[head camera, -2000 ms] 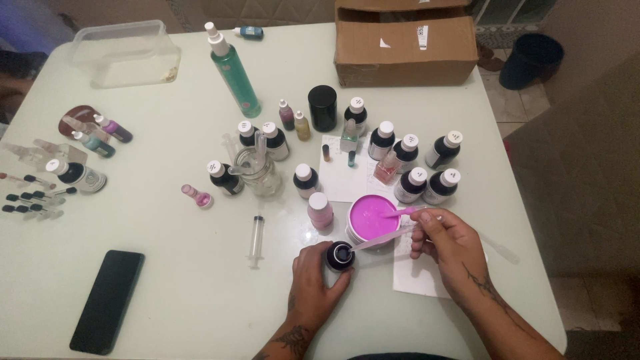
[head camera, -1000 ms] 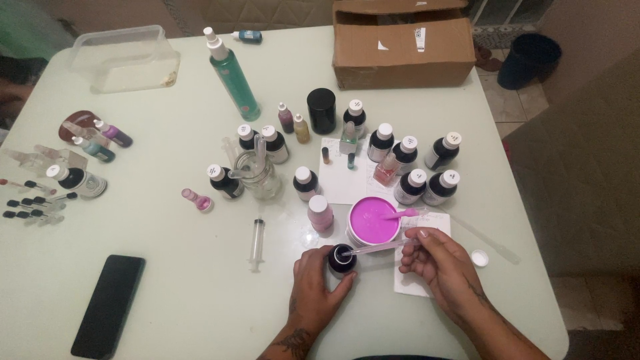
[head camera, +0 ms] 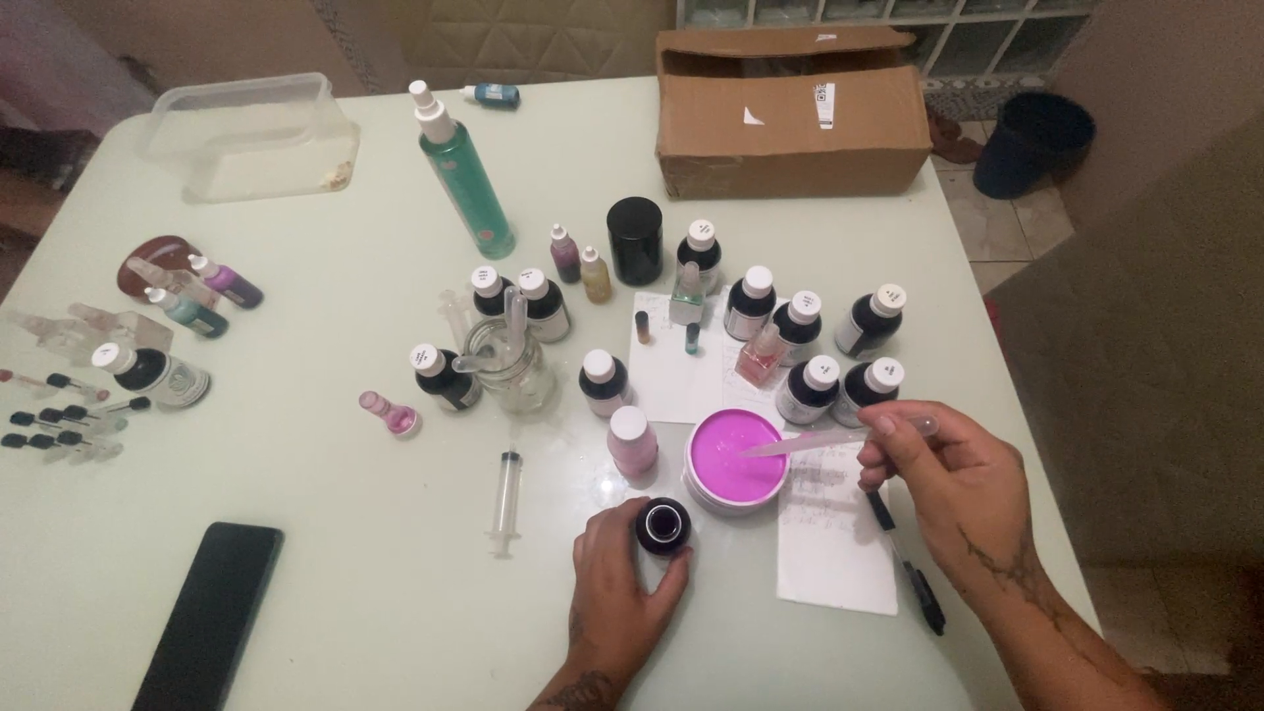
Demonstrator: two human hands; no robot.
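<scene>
My left hand (head camera: pixel 622 592) is wrapped around an uncapped dark bottle (head camera: pixel 663 526) standing upright on the table. Between the fingertips of my right hand (head camera: pixel 948 484) is a clear plastic transfer pipette (head camera: pixel 839 435), its tip over the white tub of bright pink liquid (head camera: pixel 739 459). Whether the tip touches the liquid, I cannot tell. A pink bottle with a white cap (head camera: pixel 632 444) stands just left of the tub. Under my right hand lie a handwritten sheet (head camera: pixel 837 553) and a black pen (head camera: pixel 918 583). A glass jar (head camera: pixel 513 370) holds more pipettes.
Several white-capped dark bottles (head camera: pixel 810 390) stand behind the tub. A syringe (head camera: pixel 506 504) and a phone (head camera: pixel 212 617) lie to the left. Farther back are a green spray bottle (head camera: pixel 469 188), a black cylindrical container (head camera: pixel 635 242), a cardboard box (head camera: pixel 790 148) and a clear plastic tub (head camera: pixel 262 138).
The pipette's tip has moved from the dark bottle's mouth to over the pink tub. My right hand has moved away from the dark bottle; my left hand stays around it.
</scene>
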